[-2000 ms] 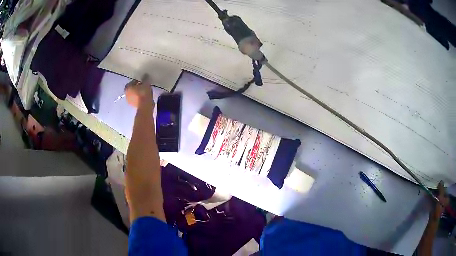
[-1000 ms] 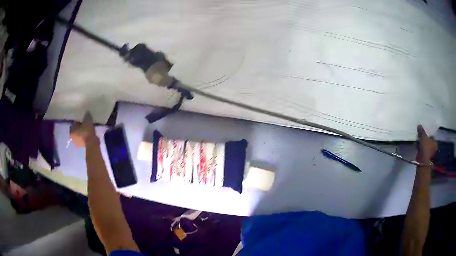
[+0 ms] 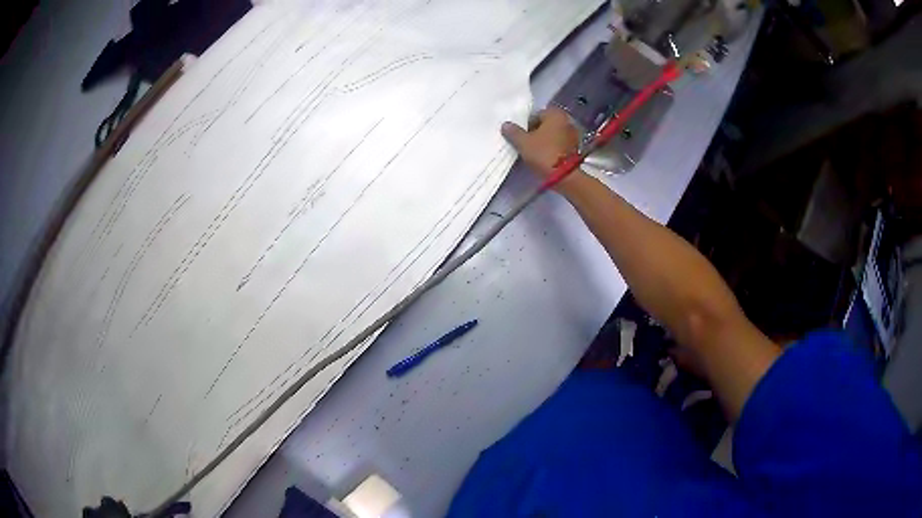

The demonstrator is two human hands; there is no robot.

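The white paper marker (image 3: 303, 202) with thin printed lines covers the fabric lay, whose dark edge shows under it. My right hand (image 3: 549, 142) is bare and grips the near edge of the paper and lay, with the thumb on top and the fingers partly hidden. The grey power cord (image 3: 404, 304) runs over the paper edge; its red-taped part (image 3: 617, 121) crosses at my right wrist. The cutting machine (image 3: 672, 30) stands just past my hand, partly cut off by the top edge. My left hand is not in view.
A blue pen (image 3: 433, 349) lies on the speckled table (image 3: 505, 293). A cream block (image 3: 371, 498) and a dark block end are at the bottom edge. A long brown strip (image 3: 111, 142) and dark scraps (image 3: 162, 40) lie along the paper's far side.
The view has swung right, towards the cutting machine. My left hand, the phone and most of the printed block have left the picture. My right hand stays at the lay's edge.
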